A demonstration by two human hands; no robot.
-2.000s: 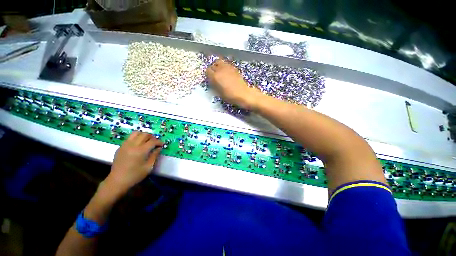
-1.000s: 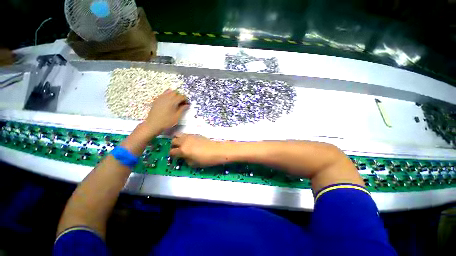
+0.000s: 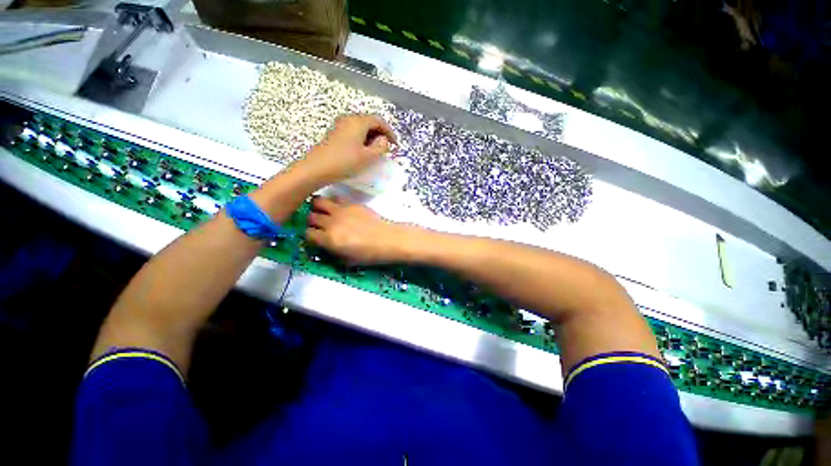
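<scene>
My left hand (image 3: 351, 147), with a blue wrist strap (image 3: 251, 218), is over the tray where the pale heap meets the silvery heap. Its fingers are curled; whether they hold a part cannot be told. My right hand (image 3: 344, 231) is low over the green circuit board panel (image 3: 410, 289), fingers bent towards the board; anything between the fingertips is too small to see. The cream components (image 3: 293, 111) lie in a heap left of the larger heap of silvery components (image 3: 497, 173). Small fitted parts stand in rows on the panel. My forearms hide part of it.
The white parts tray (image 3: 651, 221) has a raised back edge. A metal bracket (image 3: 118, 65) stands at its left. A cardboard box (image 3: 282, 23) and a bag of silvery parts (image 3: 518, 111) lie behind. A pale yellow-green strip (image 3: 723, 260) and dark components (image 3: 809, 300) lie right.
Since two seconds ago, my left hand has moved from the board up to the heaps, and my right hand from the silvery heap down to the board. The view has tilted since one second ago.
</scene>
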